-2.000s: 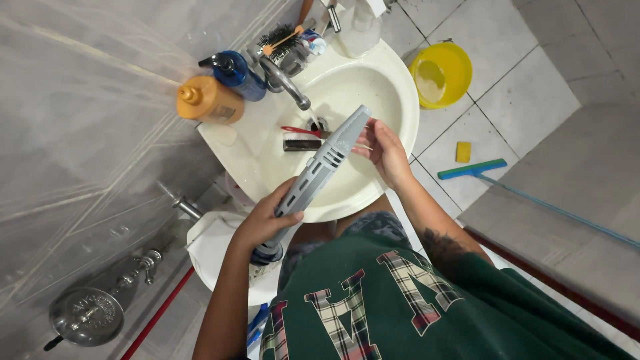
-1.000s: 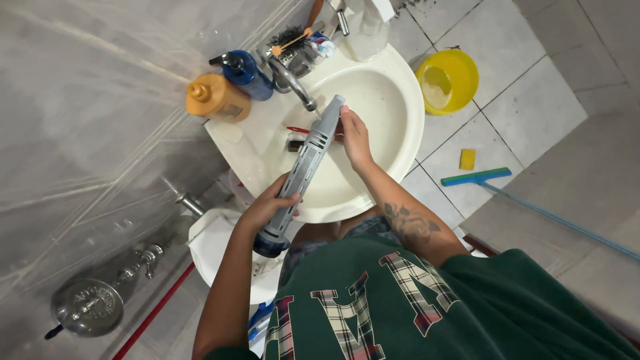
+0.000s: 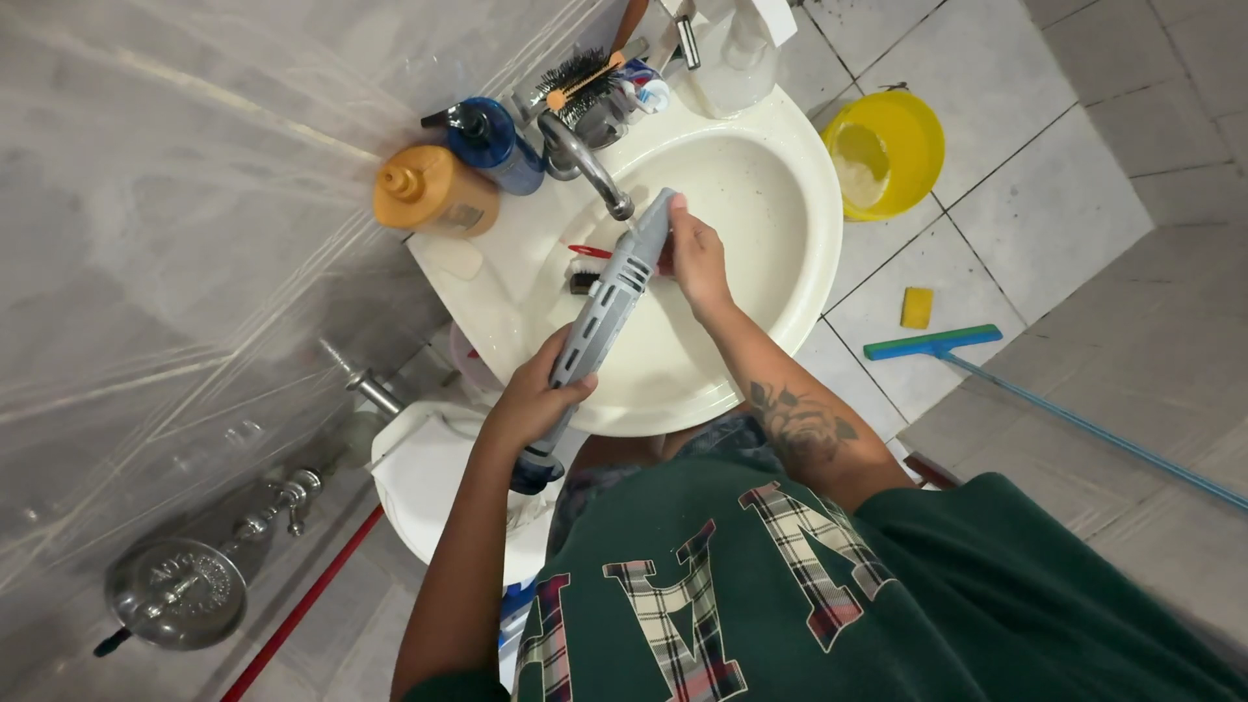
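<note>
A long grey plastic part with slots (image 3: 606, 310) lies slantwise over the white washbasin (image 3: 624, 414). My left hand (image 3: 536, 390) is closed round its lower portion, above a dark rounded end. At the tapered upper end, my right hand (image 3: 698, 255) touches the edge with its fingers, some of them hidden behind the part. That end is just under the metal faucet (image 3: 590, 166), where a thin stream of water seems to fall on it. A brush with a dark body (image 3: 583, 282) and a red-handled item (image 3: 589, 251) lie in the basin, partly covered by the grey part.
On the basin's ledge stand an orange bottle (image 3: 439, 195), a blue pump bottle (image 3: 495, 146), a round hairbrush (image 3: 577, 83) and a clear dispenser (image 3: 733, 68). Right, on the floor, are a yellow bucket (image 3: 912, 156), a yellow sponge (image 3: 916, 307) and a squeegee (image 3: 933, 341). A toilet (image 3: 414, 487) is at left.
From two seconds ago, the grey part has come to a steeper slant, its upper end now beneath the faucet. My right hand, open beside it earlier, has closed in on the upper end.
</note>
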